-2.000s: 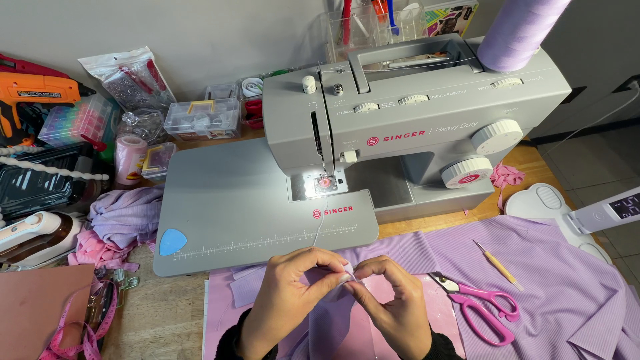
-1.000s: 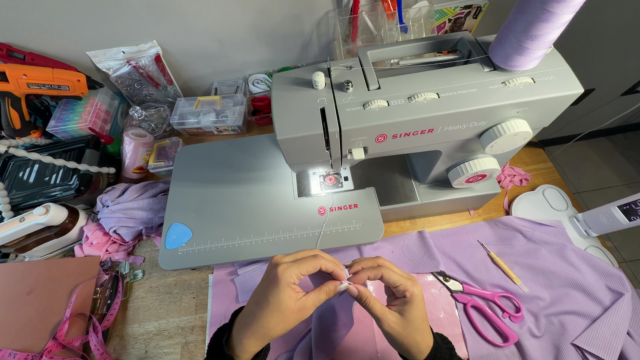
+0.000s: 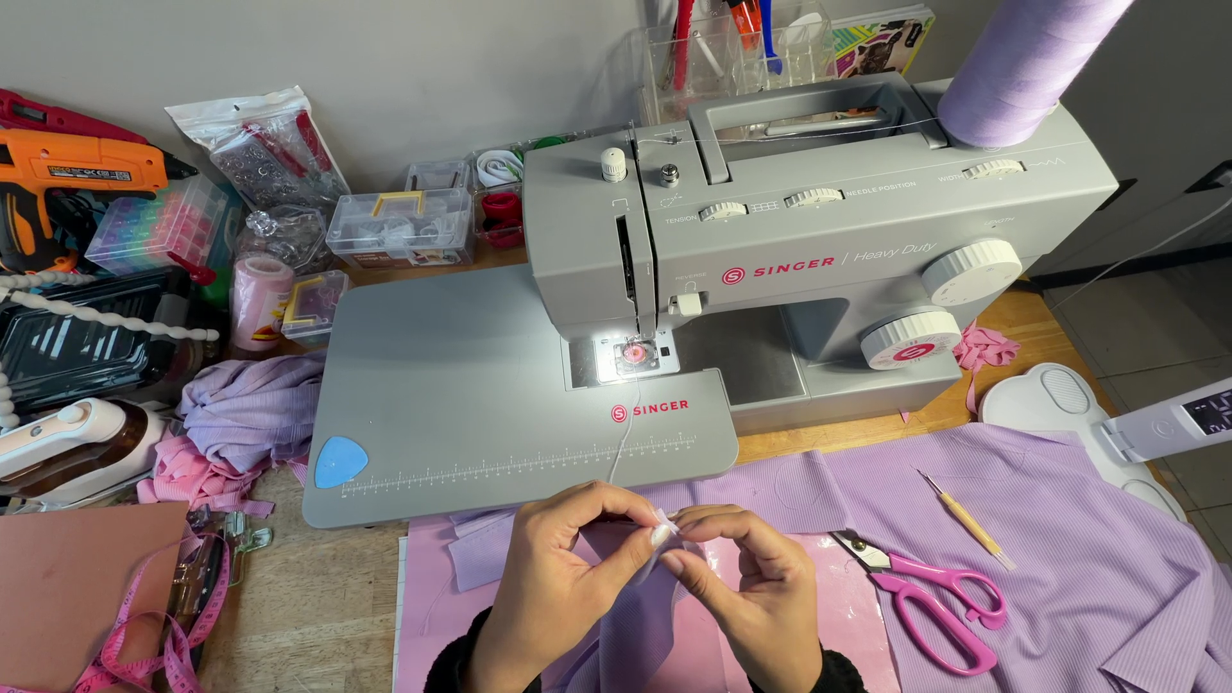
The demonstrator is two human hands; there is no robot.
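Near the bottom centre, my left hand pinches the end of a lilac ribbed fabric piece between thumb and fingers. My right hand holds the same small edge from the other side, fingertips close to the left ones. The fabric hangs down between my wrists over a pink mat. A thread runs from the needle area of the grey Singer sewing machine toward my hands. Pink-handled scissors and a seam ripper-like tool with a yellow handle lie to the right.
A lilac thread cone stands on the machine. Left are an orange glue gun, a small iron, plastic boxes, fabric scraps and a pink measuring tape. A white lamp stands right, beside spread lilac fabric.
My right fingers have shifted and spread a little at the fabric edge. Both hands stay close together in front of the machine.
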